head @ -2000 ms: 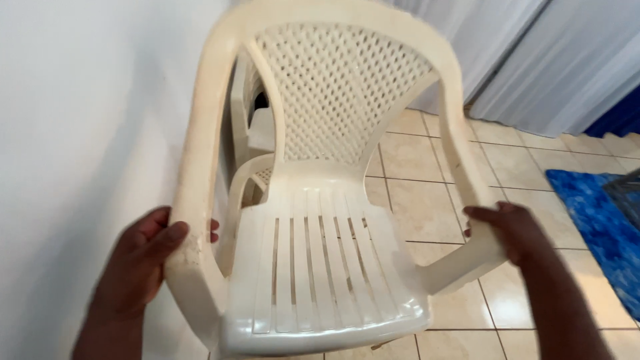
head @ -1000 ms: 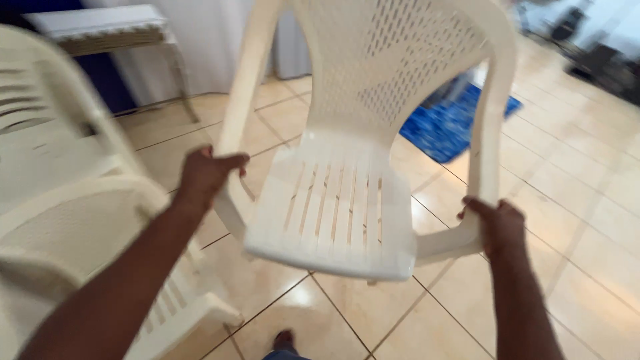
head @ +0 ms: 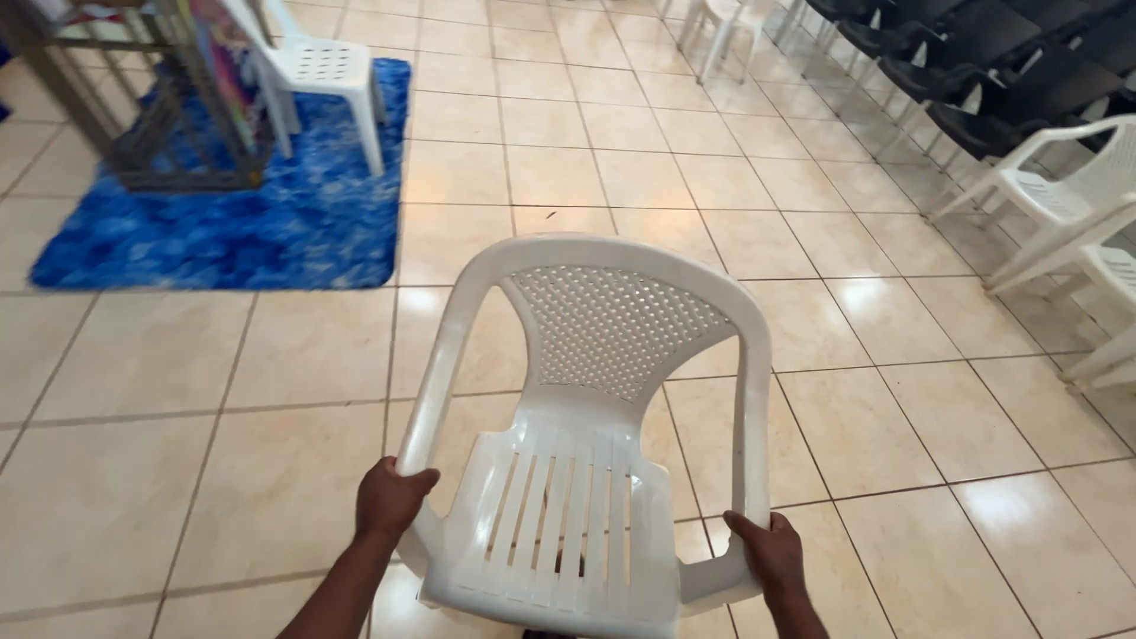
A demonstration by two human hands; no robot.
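A white plastic armchair [head: 568, 524] with a lattice back and a slatted seat is at the lower middle of the head view, its seat front towards me. My left hand [head: 390, 501] grips its left armrest, thumb over the top. Around the right armrest my right hand [head: 770, 550] is closed, with the thumb on the inner side. The fingers of both hands are partly hidden by the armrests. The chair's legs are hidden beneath the seat, so whether they touch the floor I cannot tell.
A blue rug [head: 240, 248] lies at upper left, bearing a slatted stand [head: 191, 177] and a white plastic chair [head: 324, 67]. Several black chairs [head: 985, 53] stand in rows at upper right, with white armchairs [head: 1056, 195] along the right edge. The floor [head: 870, 426] is tiled.
The view has swung from the wall and curtains to the tiled floor and chair rows. Both hands have kept hold of the armrests, and the chair has moved along with me.
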